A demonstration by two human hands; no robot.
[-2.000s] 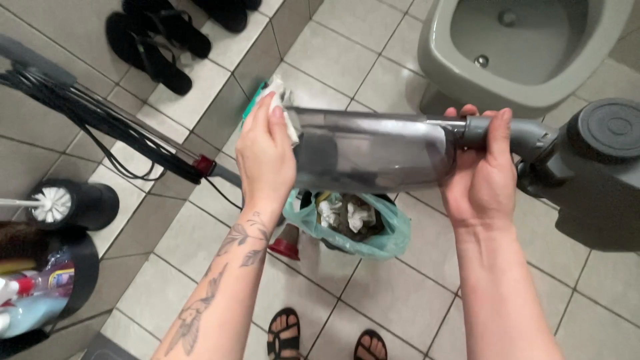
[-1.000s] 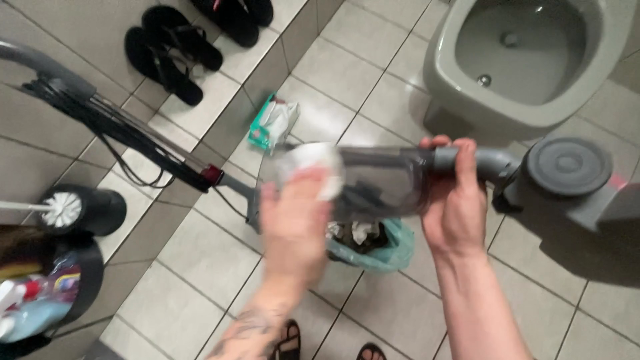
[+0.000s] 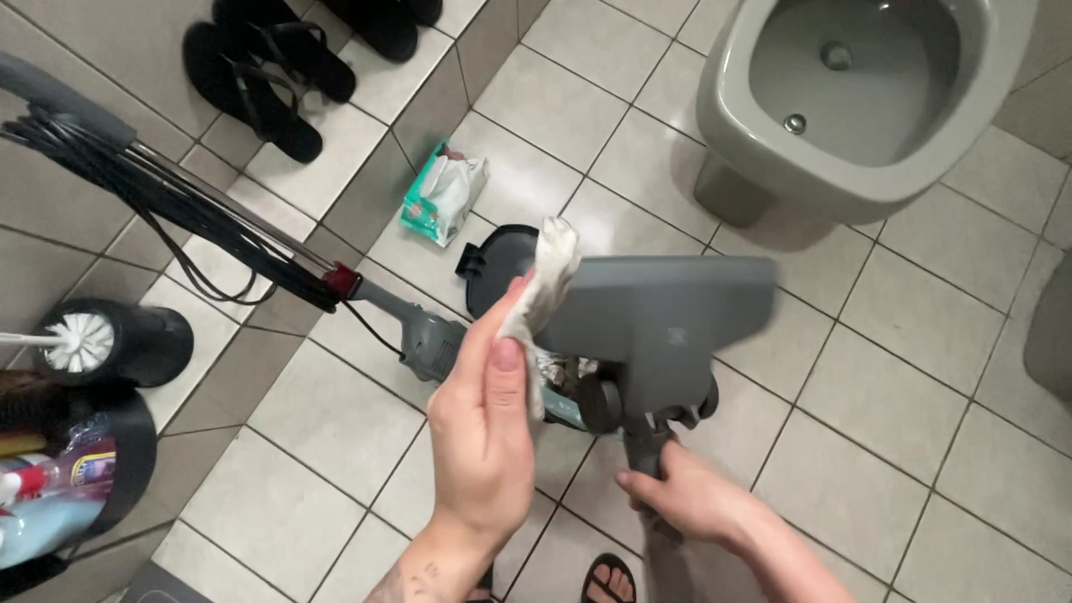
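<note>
My left hand (image 3: 486, 427) holds a crumpled white wipe (image 3: 546, 276) between thumb and fingers, at the left edge of a grey vacuum floor head (image 3: 670, 306). My right hand (image 3: 695, 494) grips the neck below that head, whose wide flat face is turned up. Behind the hands, a grey vacuum body (image 3: 429, 342) with handle tube and looped black cord (image 3: 193, 226) leans across the left. A round black lid (image 3: 502, 264) shows behind the wipe. The bin bag with waste (image 3: 565, 406) is mostly hidden under the floor head.
A green and white wipes packet (image 3: 444, 193) lies on the tiled floor near the step. Black flip-flops (image 3: 255, 92) stand on the ledge, with a toilet brush in its holder (image 3: 121, 342) and a tub of bottles (image 3: 138, 469) at left. A bidet or toilet bowl (image 3: 863, 180) is upper right.
The clear cylinder is no longer in my right hand, which now holds the neck of the floor head upright. My left hand still has the wipe, no longer on the cylinder.
</note>
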